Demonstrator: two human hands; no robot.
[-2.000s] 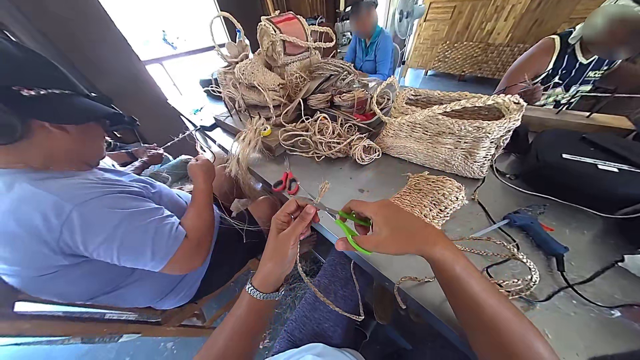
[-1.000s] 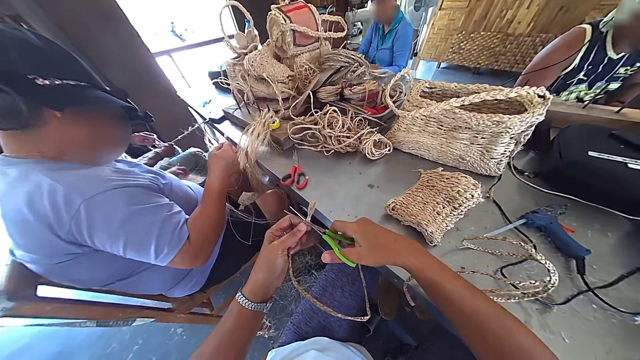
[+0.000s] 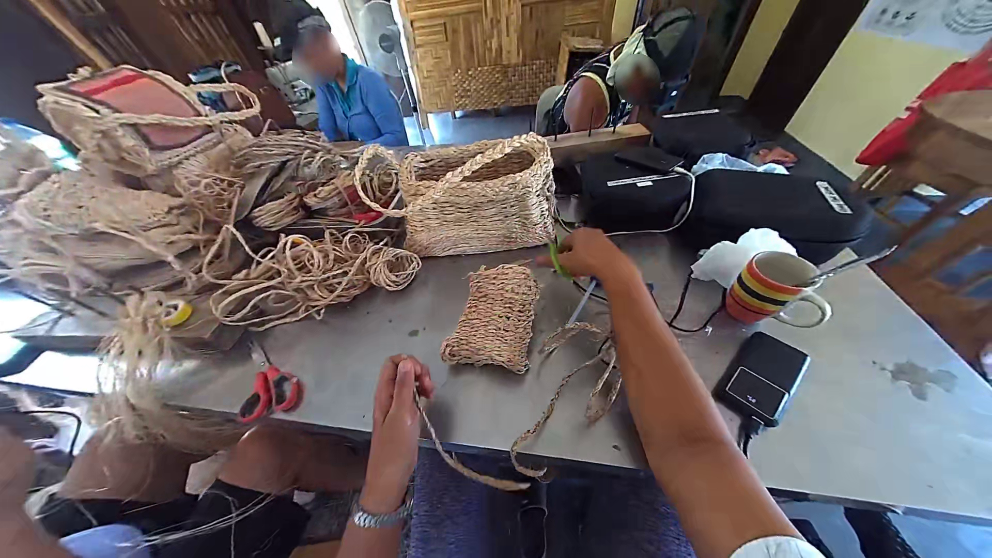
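Note:
My left hand [image 3: 401, 391], a metal watch on its wrist, pinches one end of a thin braided fiber cord [image 3: 457, 465] at the table's front edge. The cord's lower part hangs over that edge. Farther out, my right hand [image 3: 585, 257] is closed on the green-handled scissors [image 3: 556, 259], near the big woven basket [image 3: 477, 203]; their blades are hard to make out. Between my hands lies a small woven fiber pouch [image 3: 496, 318]. Beside my right forearm is a loose braided cord [image 3: 554, 403], and the glue gun [image 3: 585, 301] is mostly hidden behind that arm.
Red-handled scissors [image 3: 270, 394] lie near the front edge at left, by coiled cords [image 3: 310, 279] and heaped fiber. To the right are a striped mug [image 3: 775, 288] with a spoon, a black power bank [image 3: 763, 378] and black cases [image 3: 775, 209]. A co-worker's legs are at lower left.
My right hand has moved away from my left hand, out over the table with the green scissors. My left hand still holds the cord. The view has swung to the right.

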